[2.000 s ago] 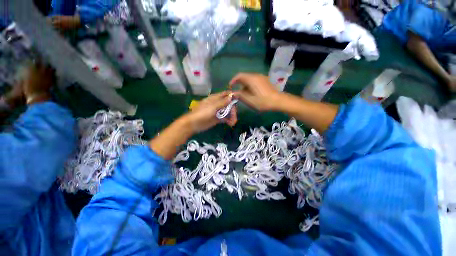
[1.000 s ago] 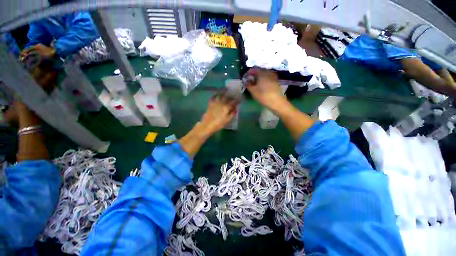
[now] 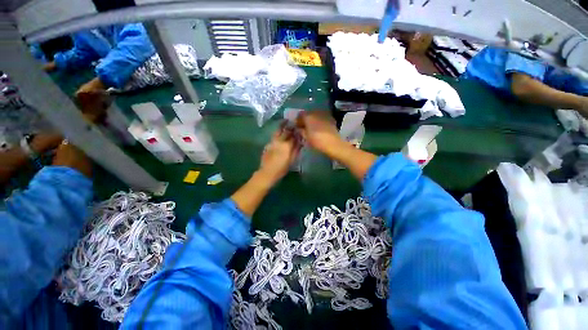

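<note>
A white retail box stands upright on the green surface, mostly hidden by both hands. My left hand grips its near left side at the top. My right hand is at its upper right, with blurred fingers meeting the left ones over the opening; what they hold cannot be made out. Another open white box stands just right, partly behind my right wrist. Coiled white cables lie heaped between my forearms.
Two open boxes stand at left, another box at right. A cable heap lies left. A clear bag and black tray of white pieces lie beyond. White inserts are stacked right. Another person's arm is at left.
My hands first held a small cable coil above the heap, then moved forward to the box. Over the last second they stay there, drawn closer together. The view has tilted up.
</note>
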